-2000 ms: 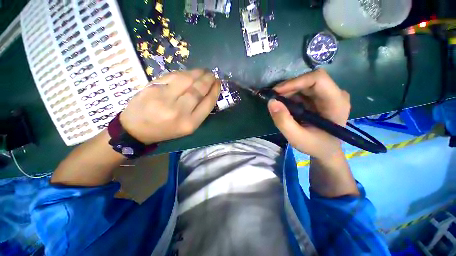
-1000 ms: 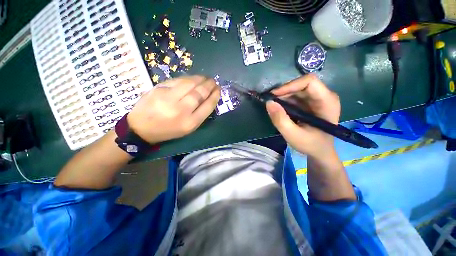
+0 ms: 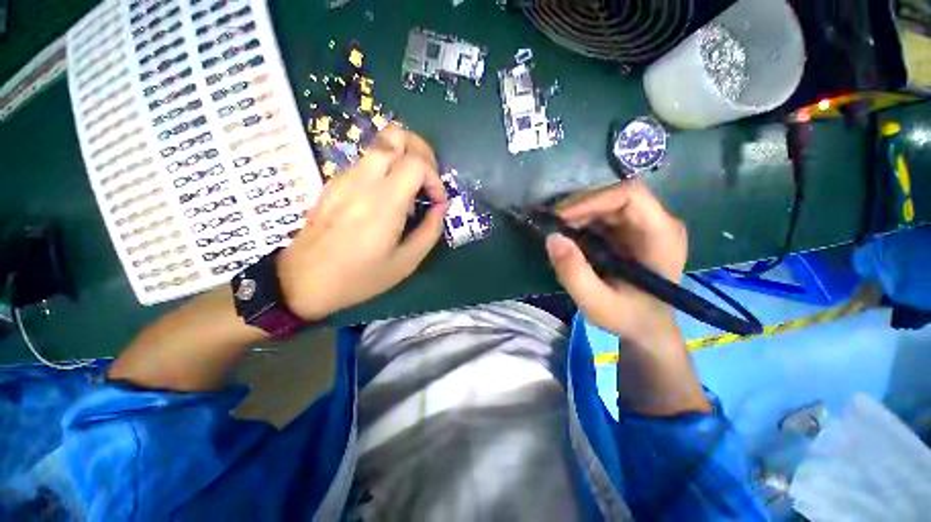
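Note:
A small silvery circuit board lies on the dark green bench mat between my hands. My right hand holds the black soldering iron like a pen, its thin tip pointing left, just right of the board and seemingly apart from it. My left hand is at the board's left edge, thumb and fingers curled close together. Whether it pinches something tiny is too small to tell. A loose pile of black and gold-yellow flex components lies behind my left hand, which partly covers it.
A white component tray lies at left. Two other boards lie further back. A wristwatch, a white tub of silvery scraps and a round fan grille are at back right. Black cables hang at right.
My left hand's fingers have gone from stretched flat beside the board to curled, uncovering more of its left edge. The iron's tip has drawn slightly back from the board. The view has shifted.

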